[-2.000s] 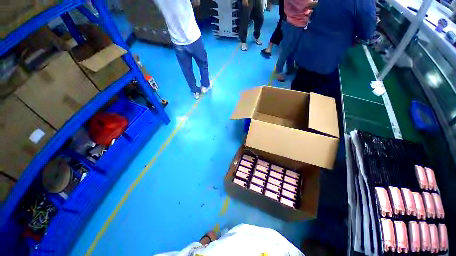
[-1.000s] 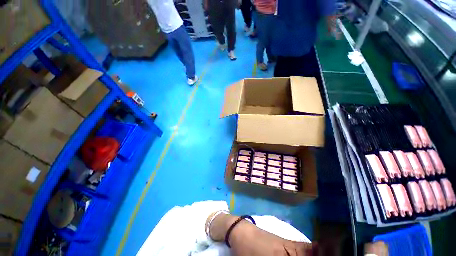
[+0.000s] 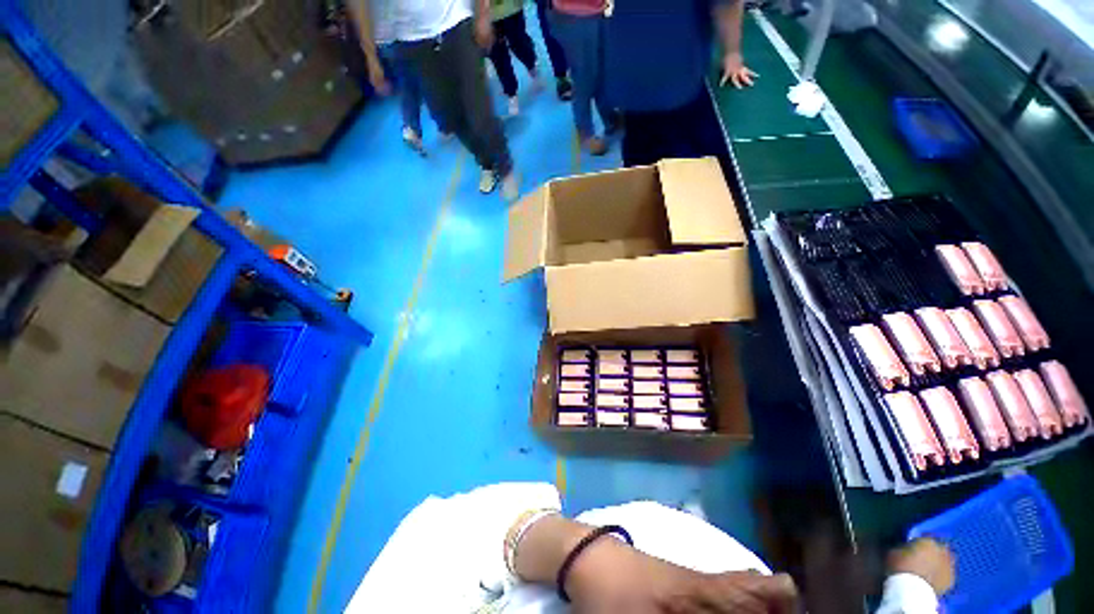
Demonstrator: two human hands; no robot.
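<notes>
A blue perforated basket [image 3: 1002, 549] lies tilted on the green bench at the lower right. My right hand [image 3: 921, 567], in a white cuff, is closed on its left rim. My left hand [image 3: 708, 590], with bracelets at the wrist, reaches right across my white clothing at the bottom edge. Its fingers are blurred and partly cut off, so its grip cannot be told. A black blister tray [image 3: 858, 278] on a pale-edged stack beyond the basket holds pink pieces [image 3: 945, 422] in its nearer rows and two at the far right; other pockets are empty.
An open carton [image 3: 648, 288] stands behind a lower carton [image 3: 546, 402] of pink pieces, left of the bench. A blue shelf [image 3: 180, 174] is at left. Another blue basket [image 3: 933, 128] lies farther up the bench. Several people stand ahead, one person [image 3: 660, 66] at the bench.
The view has swung right. My hands have come into view, and the near blue basket has turned with my right hand at its rim. The people ahead have shifted.
</notes>
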